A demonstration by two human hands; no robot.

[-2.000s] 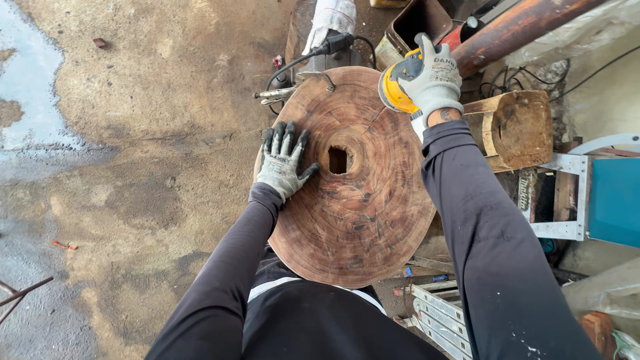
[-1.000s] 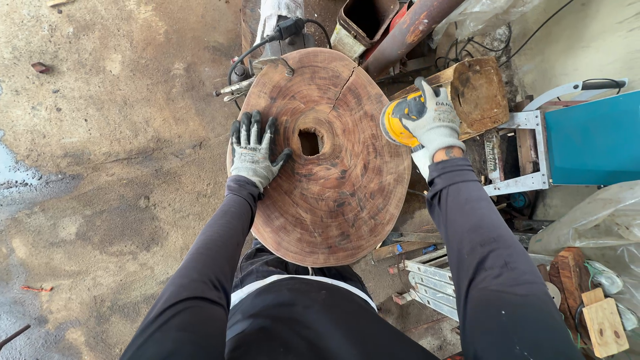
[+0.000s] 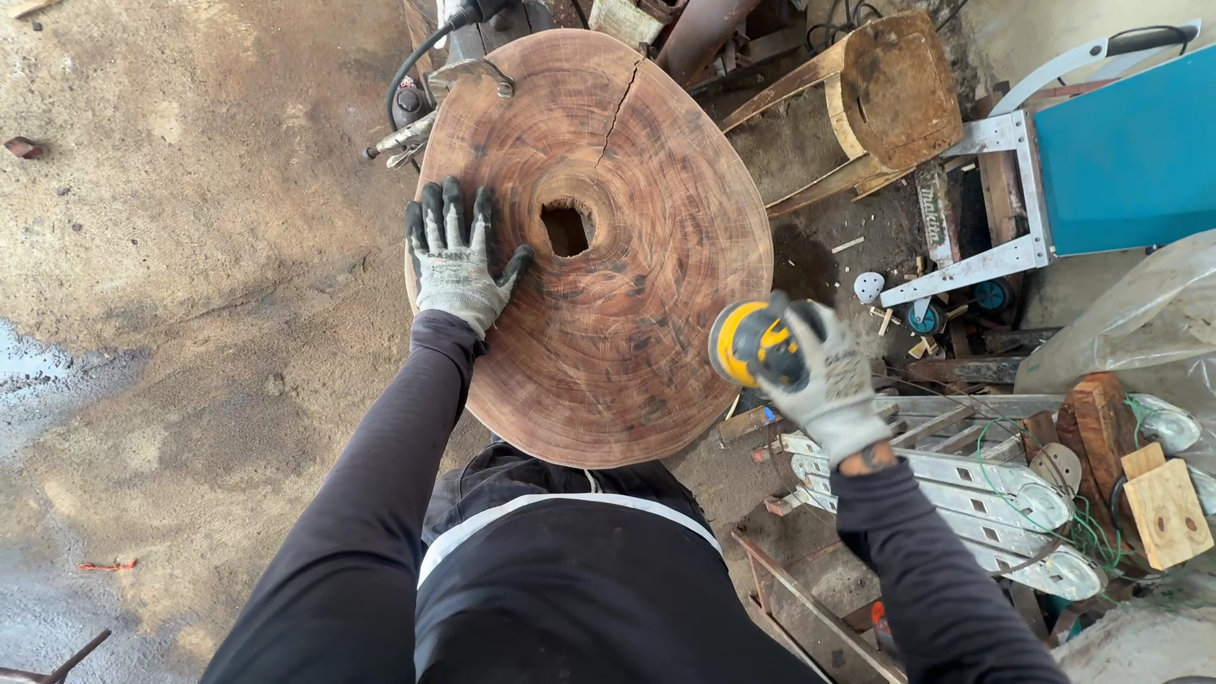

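Note:
A large round wood slab [image 3: 655, 313], with growth rings, a crack near its far edge and a squarish hole in the middle, lies in front of me. My left hand [image 3: 463, 256], in a grey knit glove with dark fingertips, rests flat on the slab's left part, fingers spread. In a matching glove, my right hand [image 3: 822, 380] is closed around a yellow and black handheld sander [image 3: 755, 344]. The sander is at the slab's lower right edge, its pad tilted toward the rim. Whether the pad touches the wood cannot be told.
A metal clamp [image 3: 480, 71] and a black cable [image 3: 404, 81] are at the slab's far left edge. Wooden pieces [image 3: 898, 90] stand beyond it on the right. A folded aluminium ladder [image 3: 950, 484] and a teal-topped metal frame [image 3: 1130, 152] are at right.
My right hand has moved the sander along the slab's right edge, from the far side toward me. My left hand stays on the left part of the slab. The view has shifted.

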